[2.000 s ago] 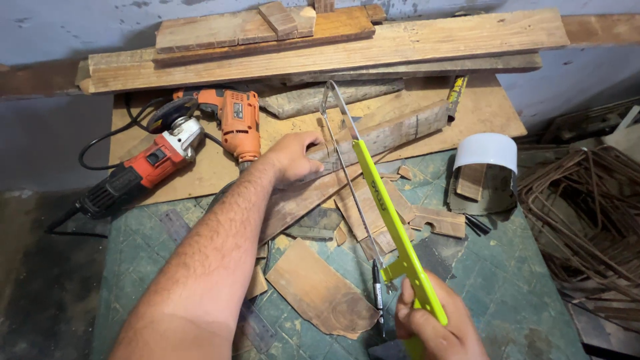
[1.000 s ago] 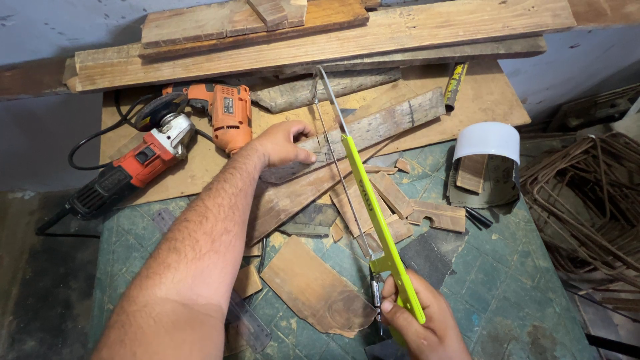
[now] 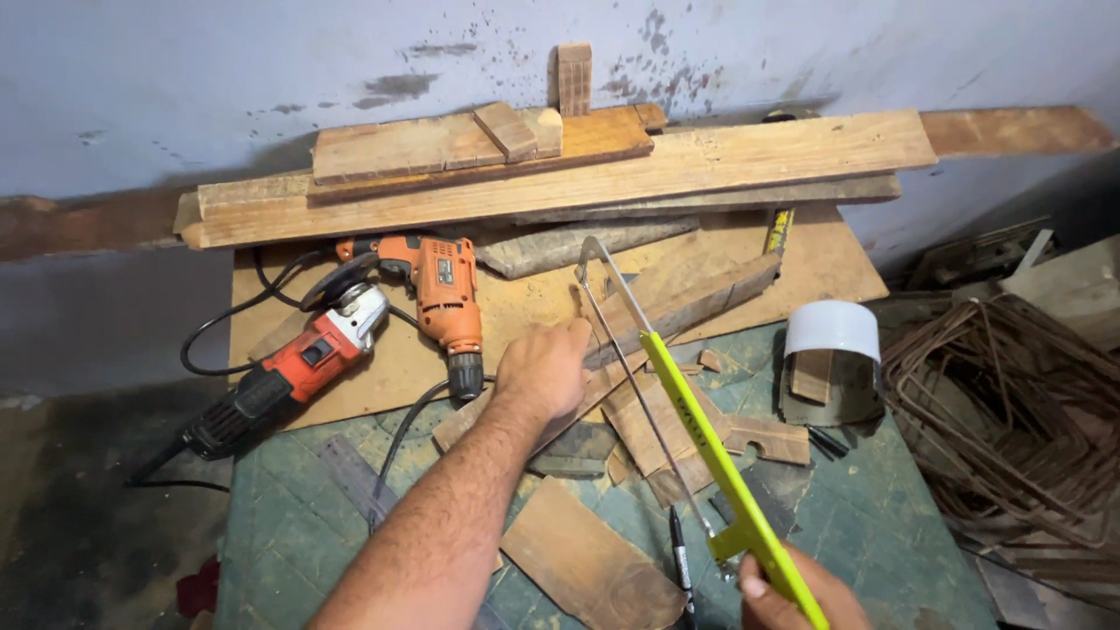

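My right hand (image 3: pixel 792 595) grips the handle of a hacksaw with a bright green frame (image 3: pixel 726 472). Its thin blade crosses over a rough wooden board (image 3: pixel 700 302) that lies at a slant on the table. My left hand (image 3: pixel 542 363) presses on the near left end of that board, just left of the blade; its fingertips are partly hidden. Beneath and nearer lie another plank (image 3: pixel 599 385) and several wood offcuts (image 3: pixel 647 424). A flat wood piece (image 3: pixel 591 556) and a black marker (image 3: pixel 681 556) lie closer to me.
On the left are an orange corded drill (image 3: pixel 448 297) and a red angle grinder (image 3: pixel 306 363). Long planks (image 3: pixel 525 197) are stacked by the wall. A white cylindrical container (image 3: pixel 831 331) stands at the right, beside a heap of bent metal rods (image 3: pixel 989 411) off the green table (image 3: pixel 910 534).
The board under my left hand shows a different, wider face than a second ago. The saw stays in my right hand. The view has tilted up toward the wall.
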